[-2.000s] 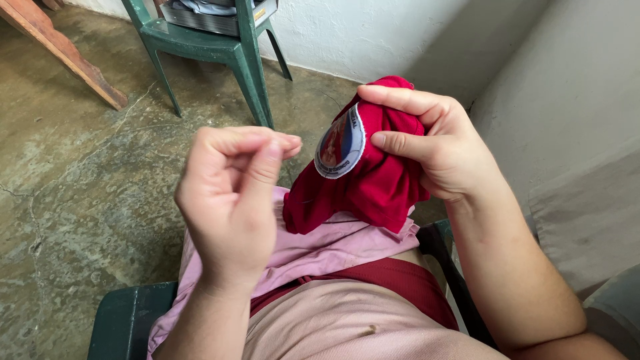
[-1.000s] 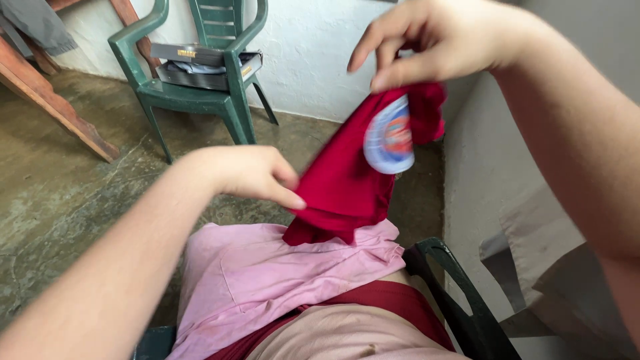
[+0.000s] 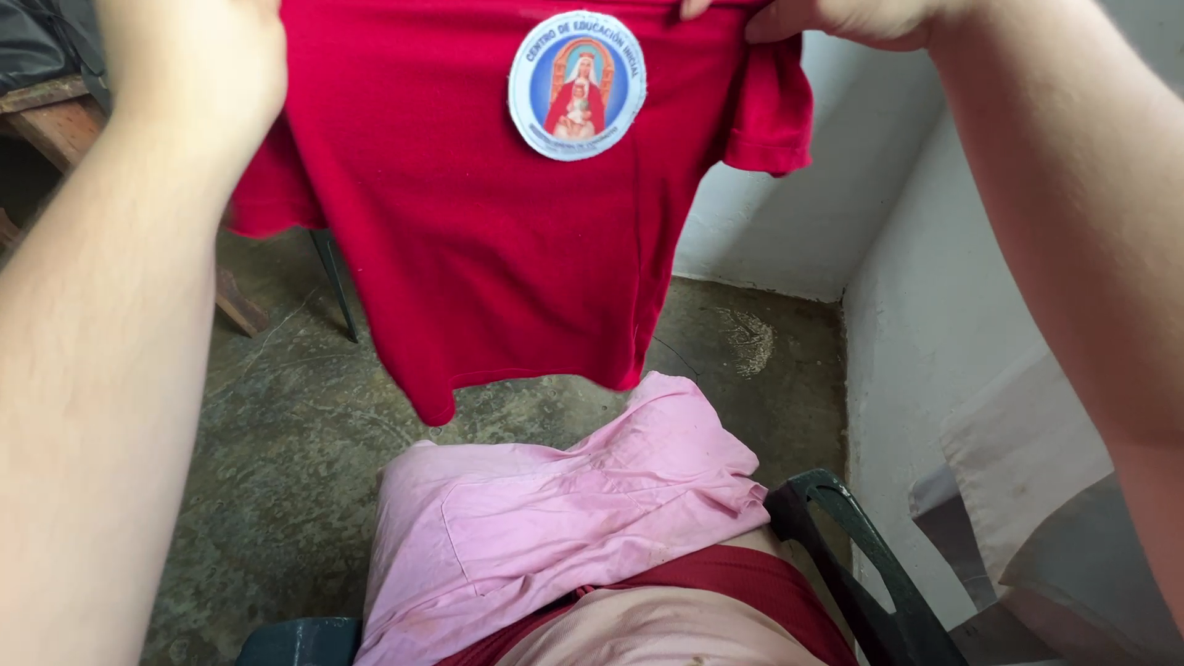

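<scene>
A small red short-sleeved shirt [image 3: 499, 250] hangs spread open between my hands, its lower hem over my lap. Near its top is a round patch [image 3: 577, 85] with a robed figure and writing on a blue and white ground. My left hand [image 3: 199, 65] is at the upper left edge of the shirt, its fingertips out of view. With thumb and fingers, my right hand [image 3: 832, 18] pinches the shirt's upper right, by the shoulder. Beneath the shirt, a pink cloth [image 3: 546, 499] covers my lap.
Dark green plastic chair arms [image 3: 860, 536] flank my lap. A white wall [image 3: 934, 268] stands close on the right, with grey and whitish cloth [image 3: 1027, 462] low beside it. At upper left are a wooden piece of furniture [image 3: 60, 116] and a dark item on it.
The red shirt, bunched up two seconds ago and hanging folded one second ago, is now spread out. Both hands are higher and farther apart.
</scene>
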